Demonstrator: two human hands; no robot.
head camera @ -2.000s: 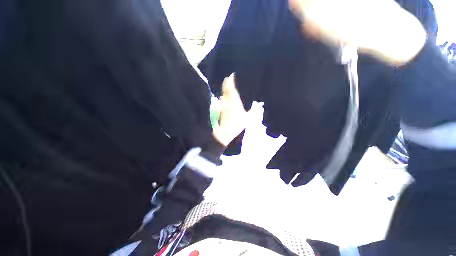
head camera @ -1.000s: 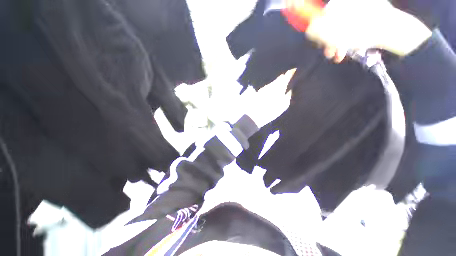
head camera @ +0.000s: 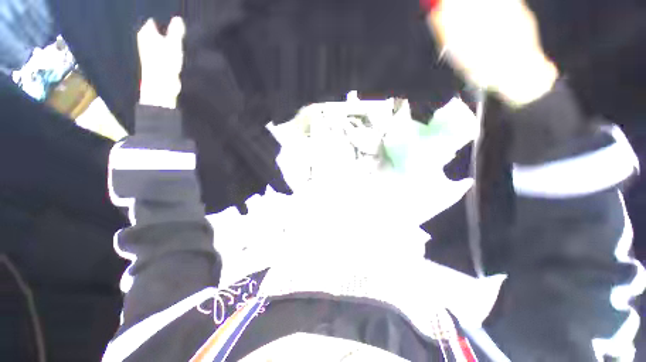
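Black garments (head camera: 234, 71) hang as dark cloth across the top and both sides of the view. My left hand (head camera: 161, 63) is raised at the upper left against the cloth, overexposed. Two tips show with a gap between them; whether it grips cloth I cannot tell. My right hand (head camera: 492, 49) is at the upper right, blurred and overexposed, closed around a red tool (head camera: 429, 3). Only a small red part of the tool shows at the top edge; its nozzle is out of view. A thin hose (head camera: 476, 191) hangs down below the right hand.
A glaring, washed-out floor area (head camera: 354, 219) shows between the cloth edges, with a faint green thing (head camera: 407, 147) in it. At the upper left, a pale bluish and brown thing (head camera: 64, 85) shows beside the cloth; I cannot tell what it is.
My left hand has moved up and left from the lower middle. The right hand stays high at the right with the red tool, now mostly cut off. The bright gap between the cloths is wider.
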